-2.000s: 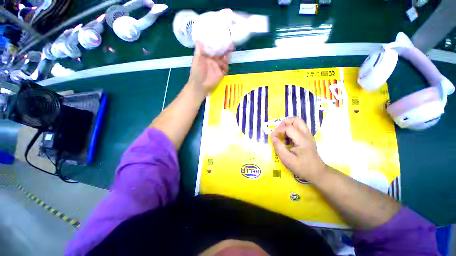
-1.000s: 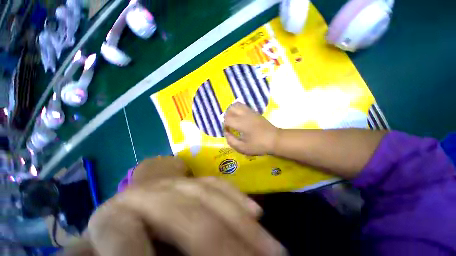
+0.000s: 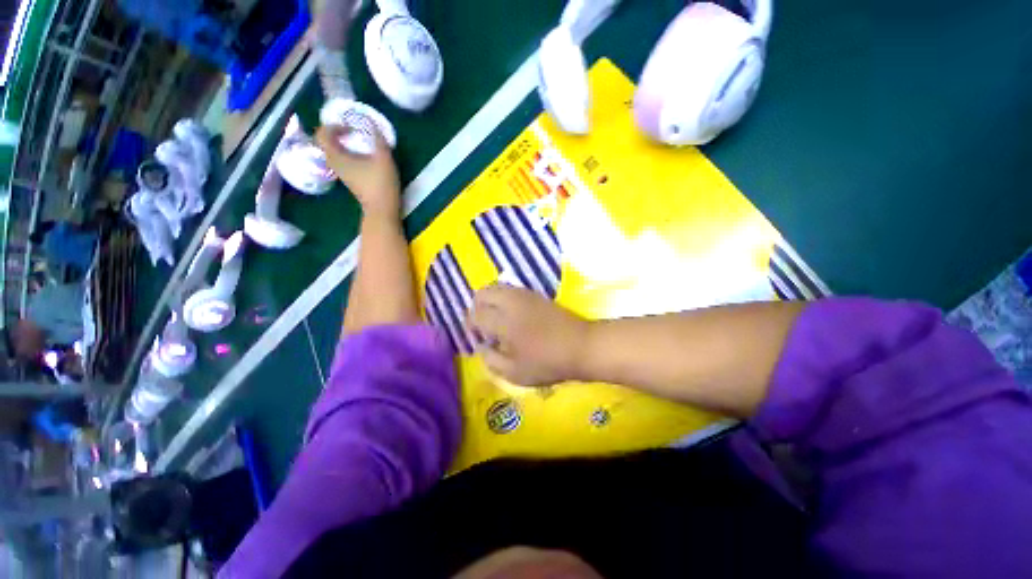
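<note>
My left hand point(image 3: 364, 172) reaches over the pale rail and holds the near ear cup of a white headset point(image 3: 360, 121) on the dark green conveyor. Its band runs up out of the picture. My right hand point(image 3: 526, 334) is curled low over the yellow printed sheet point(image 3: 668, 215), by the black-white stripes. A small pale piece point(image 3: 506, 276) shows at its fingertips, too small to name; the palm is hidden.
White-pink headsets point(image 3: 704, 74) lie at the sheet's far edge. More headsets point(image 3: 404, 59) line the conveyor beyond the pale rail point(image 3: 272, 333). A blue bin point(image 3: 267, 51) is at the far side. A black object with a blue edge point(image 3: 153, 511) is at lower left.
My left hand has moved from close in front of the camera out to the headset beyond the rail. My right hand stays curled over the sheet. The view has shifted towards the left side of the line.
</note>
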